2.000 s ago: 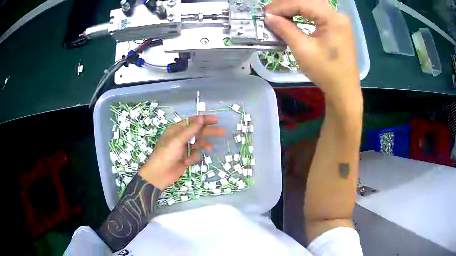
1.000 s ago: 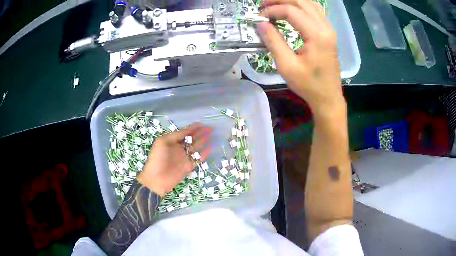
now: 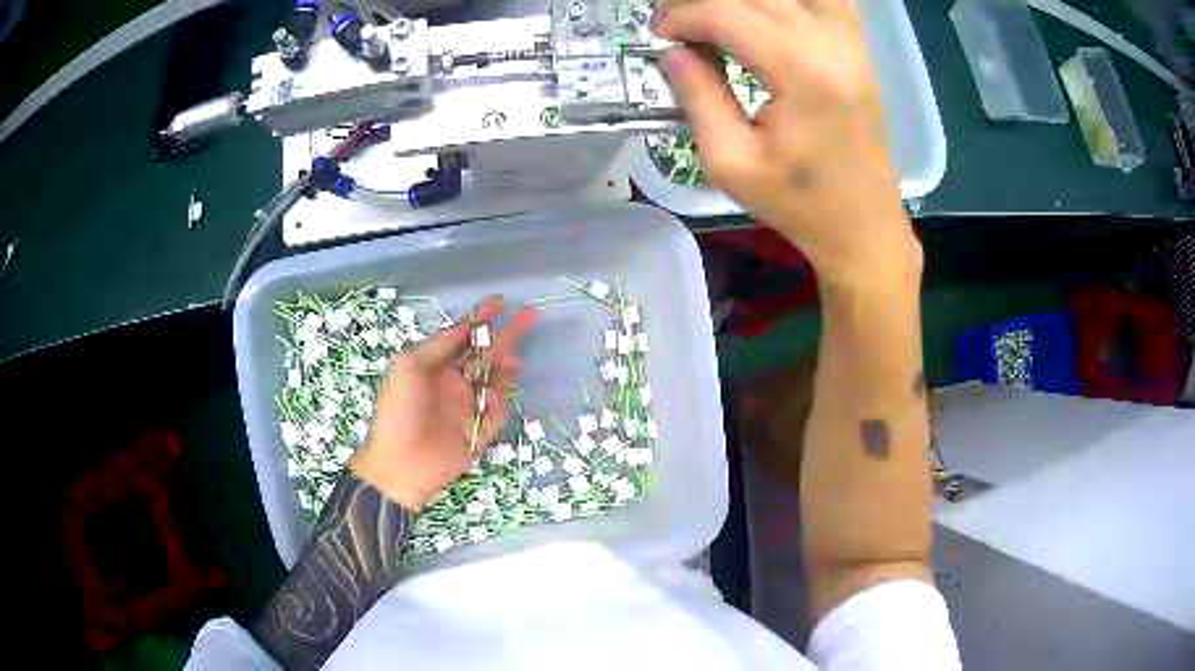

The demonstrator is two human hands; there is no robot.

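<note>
My left hand (image 3: 439, 406), with the tattooed forearm, is over the near bin (image 3: 714, 393) and holds a thin green lead with a white block (image 3: 481, 337) at its fingers. Many green leads with white blocks (image 3: 347, 380) lie in the bin. My right hand (image 3: 786, 118) is at the right end of the silver fixture, its thumb and forefinger pinched at the fixture nest (image 3: 596, 79). A small lead seems to be between these fingertips, mostly hidden by them. The far bin (image 3: 924, 131) is partly behind my right hand.
The silver air cylinder (image 3: 334, 81) and dark hoses with blue fittings (image 3: 324, 173) are at the left of the fixture. Clear trays (image 3: 1006, 66) lie at the upper right. A blue bin (image 3: 1016, 354) and a white panel (image 3: 1075, 485) are at the right. A loose piece (image 3: 194, 210) lies on the bench.
My left hand's fingers have closed from a more open palm around a lead, with fewer white blocks showing there. My right hand has moved slightly left to the nest. The view has shifted slightly.
</note>
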